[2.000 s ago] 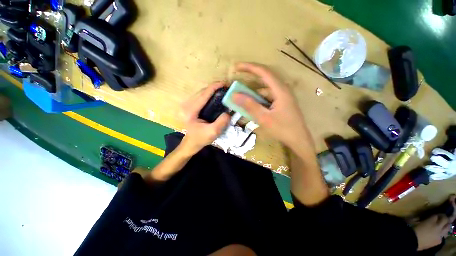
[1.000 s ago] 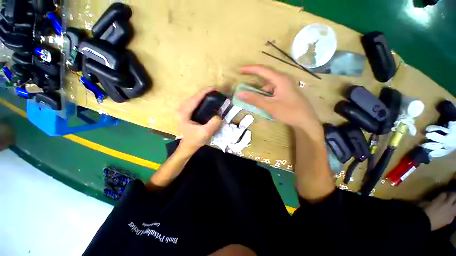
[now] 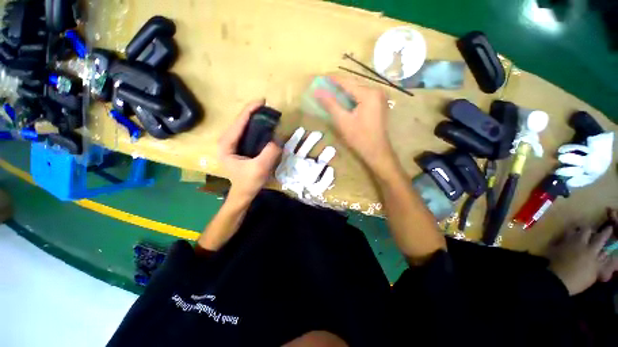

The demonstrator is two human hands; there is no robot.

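My left hand [image 3: 249, 162] is shut on a small black device housing [image 3: 258, 131], held upright above the cardboard-covered bench. My right hand [image 3: 359, 115] holds a flat teal pad [image 3: 326, 98], blurred, up and to the right of the housing and apart from it. A white work glove [image 3: 305, 165] lies crumpled at the near edge of the bench, between my forearms, with its fingers spread away from me.
Larger black housings [image 3: 154, 89] are piled at left beside blue cells. A plastic cup [image 3: 400, 53] and thin tweezers [image 3: 376, 74] lie beyond my right hand. More housings [image 3: 469, 129], a red-handled tool [image 3: 537, 205] and another glove [image 3: 588, 160] lie right. Another person's hand [image 3: 581, 254] is at lower right.
My hands have moved apart. The pad is off the housing and further up the bench. The left hand has shifted left with the housing, and more of the glove shows. The view has shifted.
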